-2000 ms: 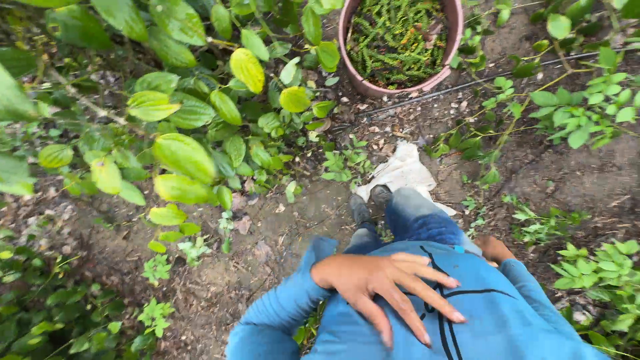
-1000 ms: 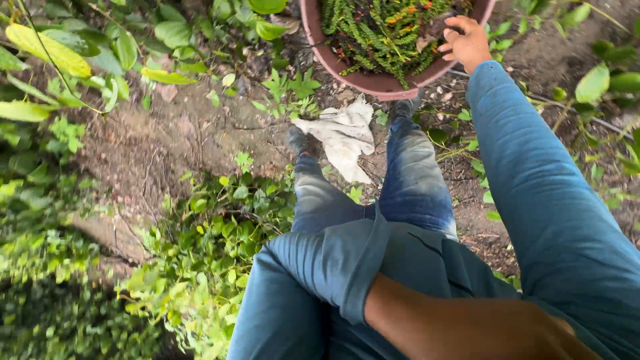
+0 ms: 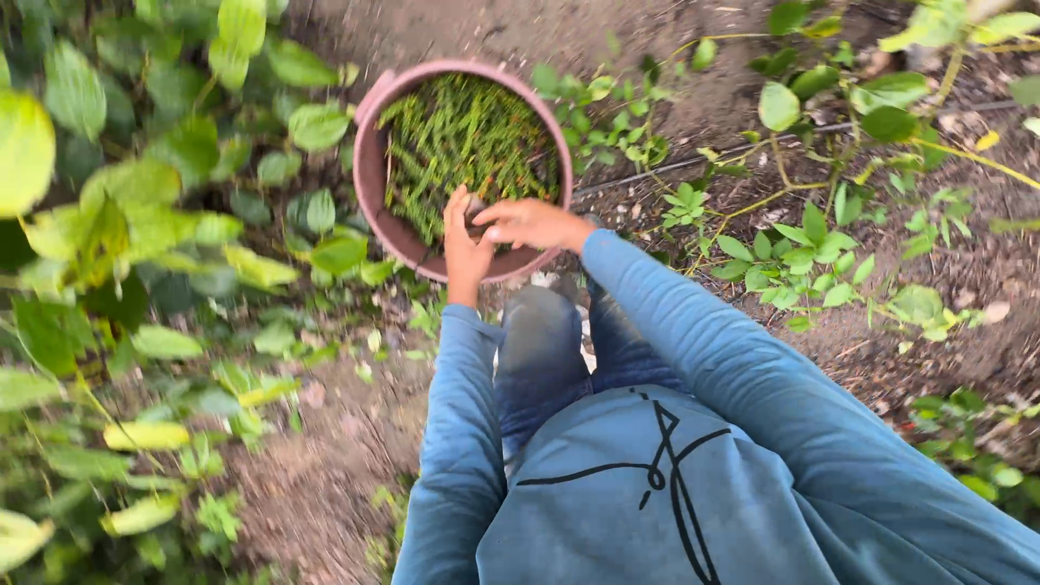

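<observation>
A round reddish-pink plastic tub (image 3: 363,175) stands on the ground, filled with green pepper spikes (image 3: 455,130), some with reddish berries. Over its near part, my left hand (image 3: 467,252) is raised with the fingers pointing up the view. My right hand (image 3: 532,225) reaches in from the right, its fingertips meeting my left hand. Between them is a small dark brownish thing (image 3: 474,210), perhaps a dry leaf, mostly hidden by the fingers. Which hand grips it is not clear.
Leafy vines (image 3: 146,219) crowd the left side. Low plants (image 3: 804,252) and a thin dark line or hose (image 3: 682,165) lie to the right on bare soil (image 3: 341,447) with leaf litter. My knees (image 3: 540,333) are just below the tub.
My left hand, down by my body a second ago, has come up to the tub beside my right hand. Two seconds ago one hand lay on my shirt. The view has shifted.
</observation>
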